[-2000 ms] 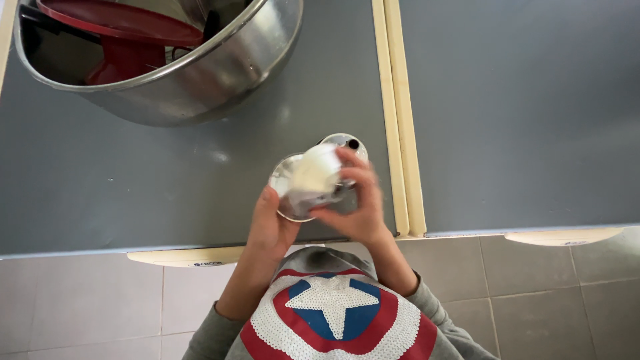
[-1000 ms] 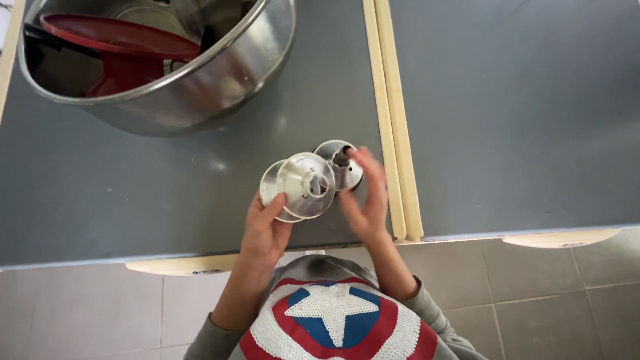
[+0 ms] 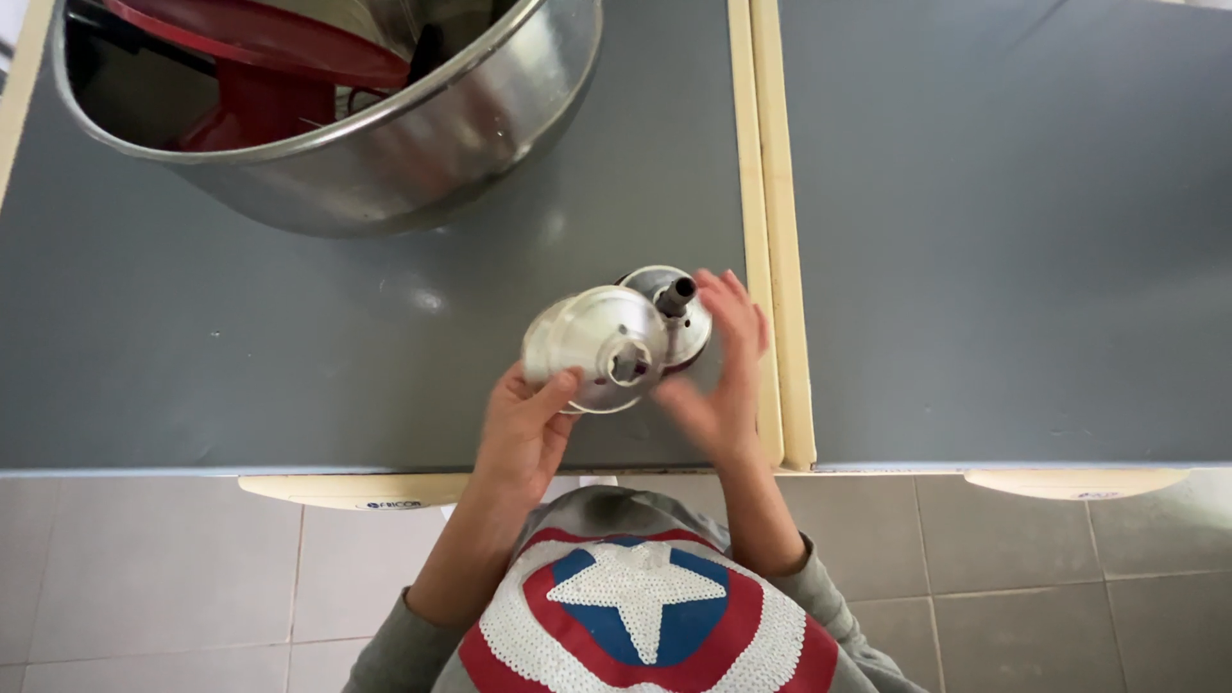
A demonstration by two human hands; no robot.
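My left hand (image 3: 525, 433) grips round, shiny metal cone-shaped discs (image 3: 597, 337) by their lower left edge, the thumb on top. The front disc has a round hole in its middle and small holes around it; another lies behind it. Just right of them stands a similar round metal part (image 3: 688, 337) with a dark tube (image 3: 677, 296) rising from it, partly hidden by the discs. My right hand (image 3: 722, 371), blurred, is beside that part with its fingers apart, holding nothing that I can see.
A large metal bowl (image 3: 385, 183) sits at the upper left, holding a red plastic piece (image 3: 279, 43) and dark parts. The grey surface (image 3: 241, 366) is divided by a raised cream strip (image 3: 770, 221) right of my hands. Cream handles (image 3: 318, 488) jut from its front edge above a tiled floor.
Two seconds ago both hands were together at the whitish, blurred parts. My right hand has since come away to the right, while my left hand still holds the discs.
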